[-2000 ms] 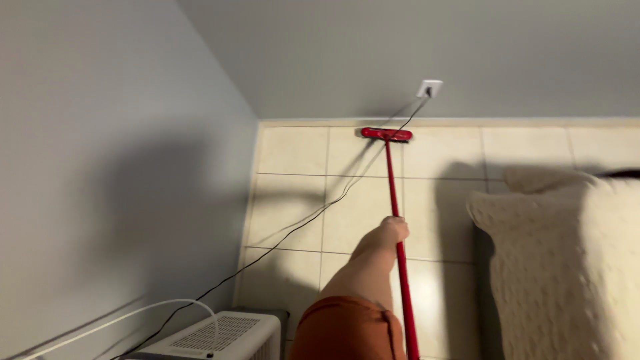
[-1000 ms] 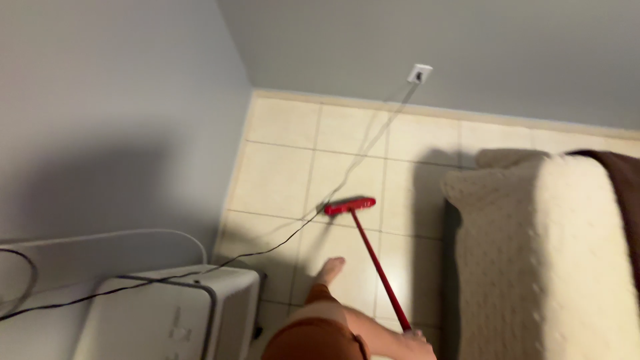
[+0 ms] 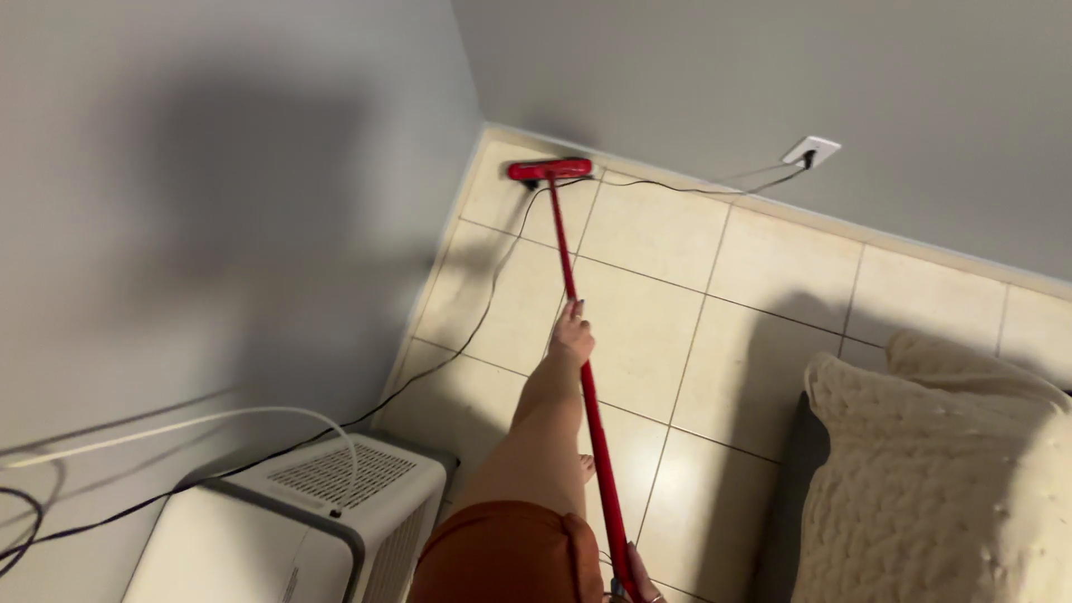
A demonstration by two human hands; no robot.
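Observation:
A red long-handled broom slants across the tiled floor. Its red head lies near the wall corner, close to the baseboard. My left hand grips the middle of the handle, with the arm stretched forward from an orange-brown sleeve. Lower down, at the bottom edge of the view, my right hand is wrapped around the handle and is partly cut off. A thin black cord runs over the floor, passes at the broom head and leads to a wall outlet.
At the lower left stands a white appliance with a vented top, with a white hose or cable above it. A cream textured cover hangs over furniture at the right. Grey walls meet at the corner. Part of my bare foot shows beside the handle.
The broom head has moved from mid-floor to the corner by the baseboard. My left hand now reaches far forward on the handle. The cord lies lower, along the wall's base. The view has turned.

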